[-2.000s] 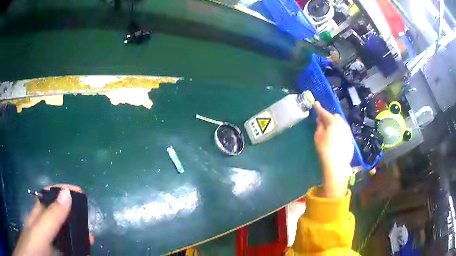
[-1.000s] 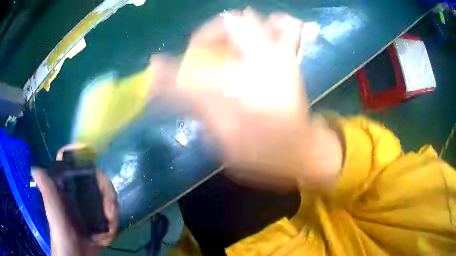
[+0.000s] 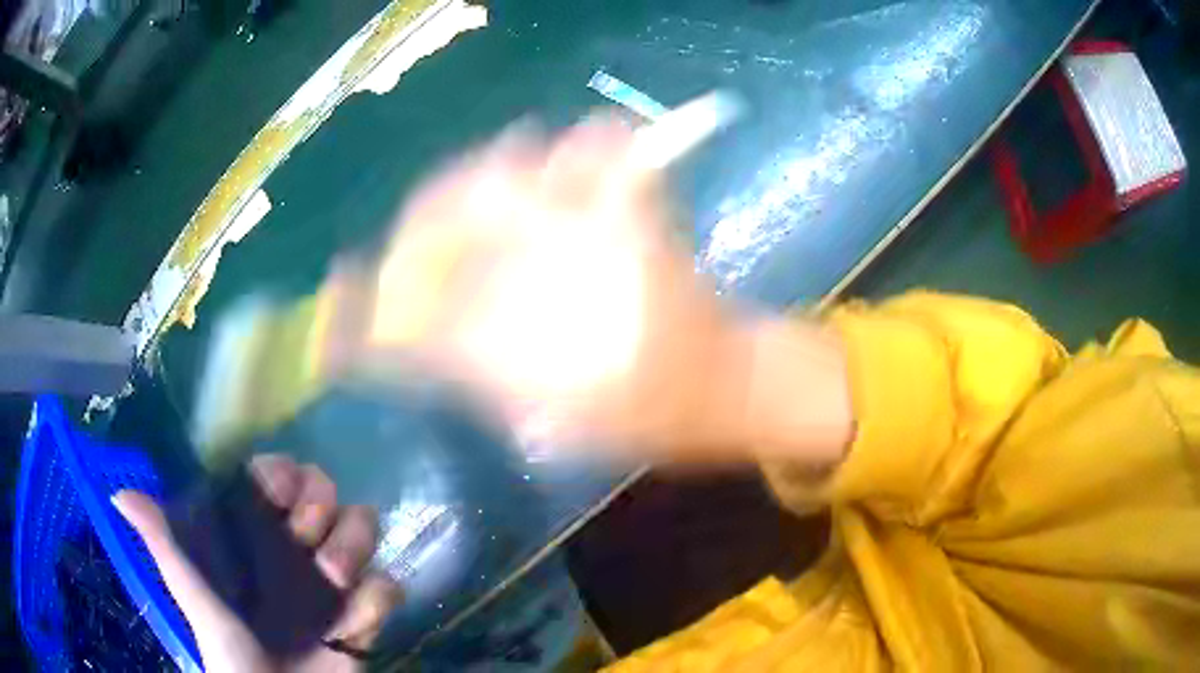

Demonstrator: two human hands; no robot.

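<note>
My left hand (image 3: 336, 552) is at the lower left, closed around a black power adapter (image 3: 257, 559). My right hand (image 3: 553, 296) is blurred and overexposed in the middle. It grips a toothbrush (image 3: 270, 362), whose blurred yellow and white end is just above the adapter. A pale end sticks out at the other side of the fist. I cannot tell if the bristles touch the adapter.
A blue plastic basket (image 3: 99, 493) with dark items stands at the lower left, by a grey metal post (image 3: 66, 355). The green bench (image 3: 355, 184) carries torn tape remains (image 3: 263, 151) and a small pale strip (image 3: 625, 95). A red-framed stool (image 3: 1125, 125) is at the upper right.
The right hand has moved from the bottle at the right to the adapter, now with the toothbrush. The view has turned left. Since one second ago, the adapter has tilted and the hands sit slightly lower.
</note>
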